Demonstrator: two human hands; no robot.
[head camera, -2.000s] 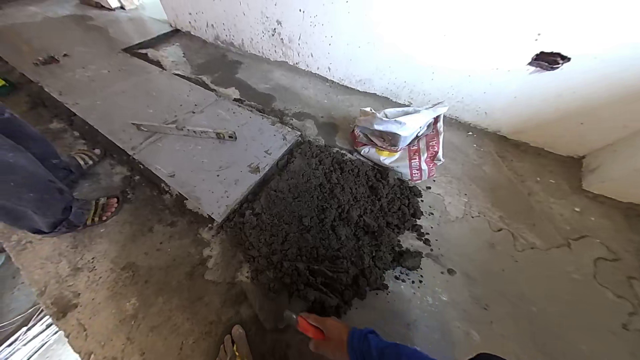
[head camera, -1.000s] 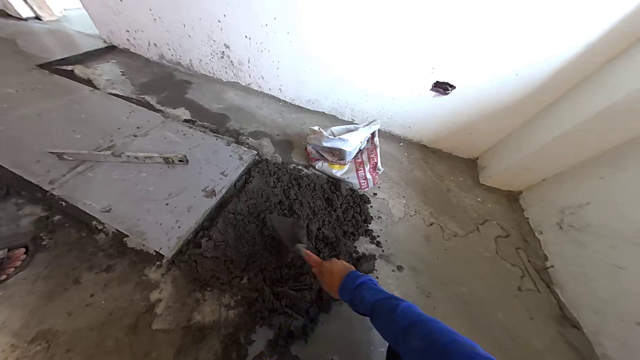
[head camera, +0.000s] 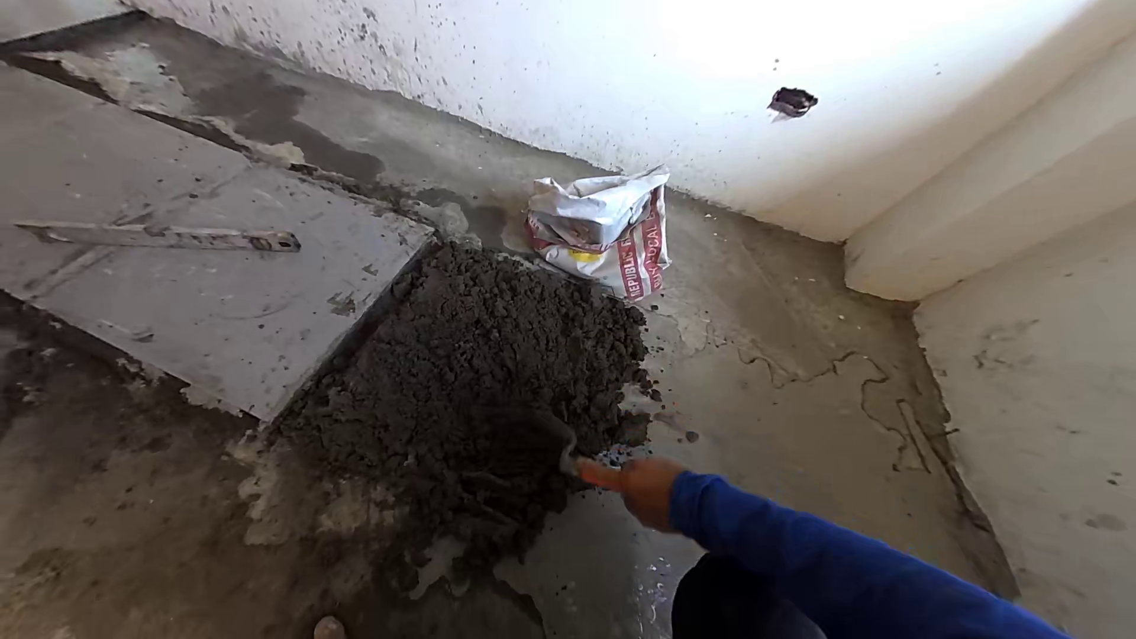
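Observation:
My right hand (head camera: 652, 493), in a blue sleeve, grips the orange handle of a trowel (head camera: 568, 448) at the lower right edge of a dark mortar heap (head camera: 497, 346). The trowel's blade is mostly hidden in the mortar. The heap lies on the concrete floor against the end of large grey tiles (head camera: 240, 302). A long, mortar-stained straightedge or level (head camera: 169, 236) rests on the tiles. Just behind the heap stands a white and red printed cement bag (head camera: 599, 231), its top folded over. My left hand is out of view.
A white wall (head camera: 568, 80) with a rough hole (head camera: 792, 102) runs behind the bag, and a pillar-like projection (head camera: 985, 195) stands at the right. A thin, wavy cord or crack (head camera: 865, 382) marks the floor. Toes (head camera: 329, 627) show at the bottom edge.
My right hand with the trowel was at the heap's near edge, then reached over its middle; now the blade is down in the mortar. The other person's feet have left view as the view shifted right.

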